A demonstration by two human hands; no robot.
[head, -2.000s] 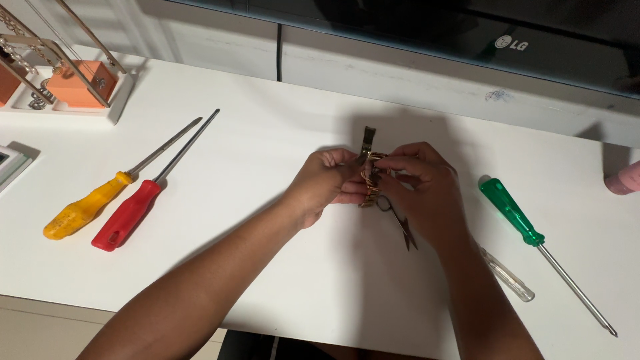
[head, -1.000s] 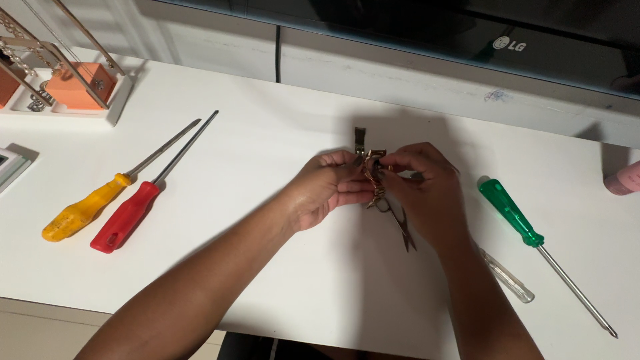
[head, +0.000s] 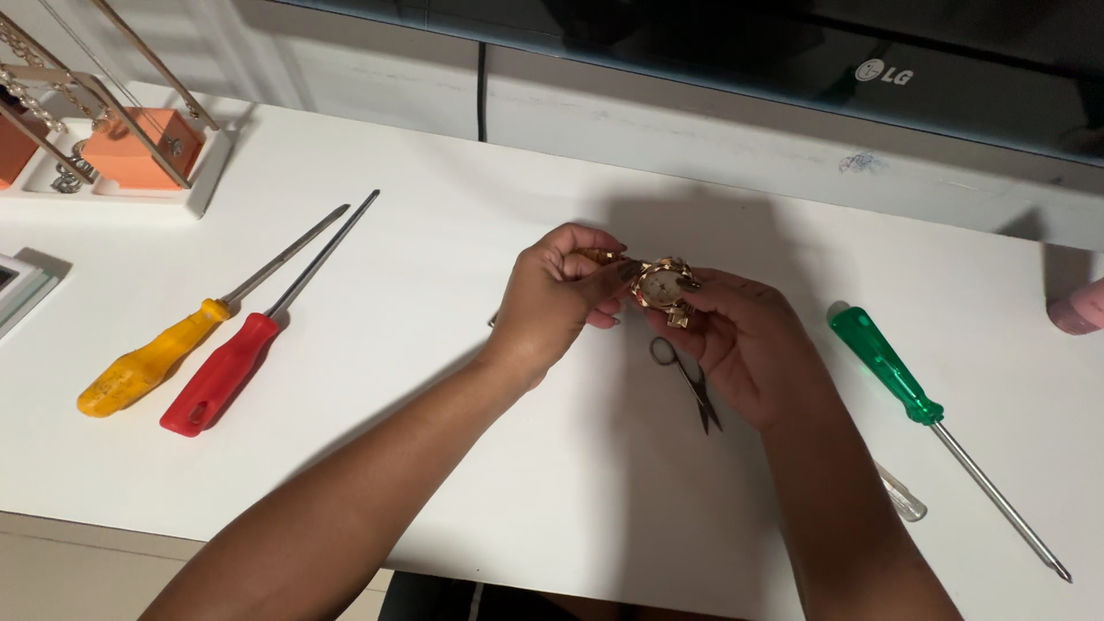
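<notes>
Both hands hold a gold-coloured wristwatch with a pale dial above the white tabletop. My left hand pinches the metal band on the left side of the case. My right hand grips the case from the right, its thumb at the dial's edge. Small dark metal scissors lie just below the watch, blades pointing down and partly beside the right hand. The tip of a small metal thing shows at the left hand's wrist side; the rest is hidden.
Yellow and red screwdrivers lie left, a green screwdriver right. A clear-handled tool is partly under my right forearm. A jewellery stand stands back left, a pink container far right, an LG screen behind.
The watch has turned, so its dial now faces the camera, and its band reaches left into my left hand. The scissors now show more fully below the hands.
</notes>
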